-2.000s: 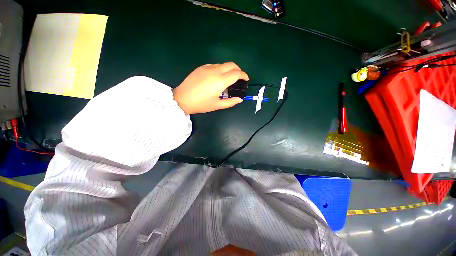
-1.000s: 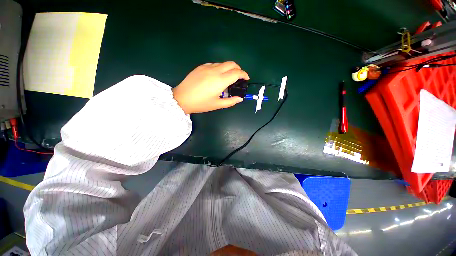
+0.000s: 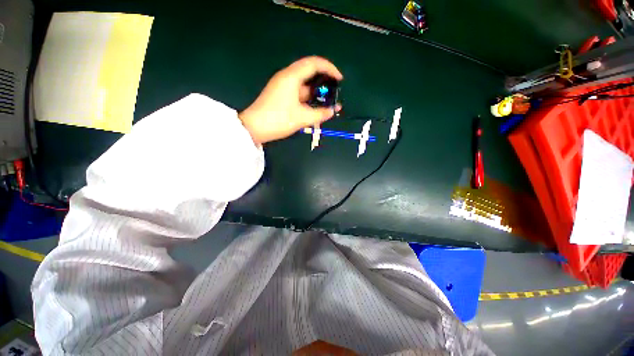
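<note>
My left hand [image 3: 285,101] holds a small black smartwatch unit [image 3: 323,92] between thumb and fingers, above and a little beyond the blue stick. A blue spot is lit on the unit's face. The slim blue stick [image 3: 340,134] lies on the dark green bench under white tape strips [image 3: 363,138]. A thin black cable [image 3: 361,181] curves from the bench's near edge, passes under another tape strip [image 3: 395,124] and runs back toward the unit; whether its tip touches the unit cannot be told. My right hand is not in view.
Red-and-black pen [image 3: 477,153], amber tape with pale labels [image 3: 480,205] and slotted red bin [image 3: 556,153] with white paper [image 3: 602,188] are at right. White-and-yellow sheet [image 3: 90,73] and grey box [image 3: 14,83] are at left. A small unit [image 3: 413,15] lies at the far side.
My left hand has lifted the black unit away from the blue stick, toward the far side. The stick's left end and its tape now show, and the unit's face shows a blue light.
</note>
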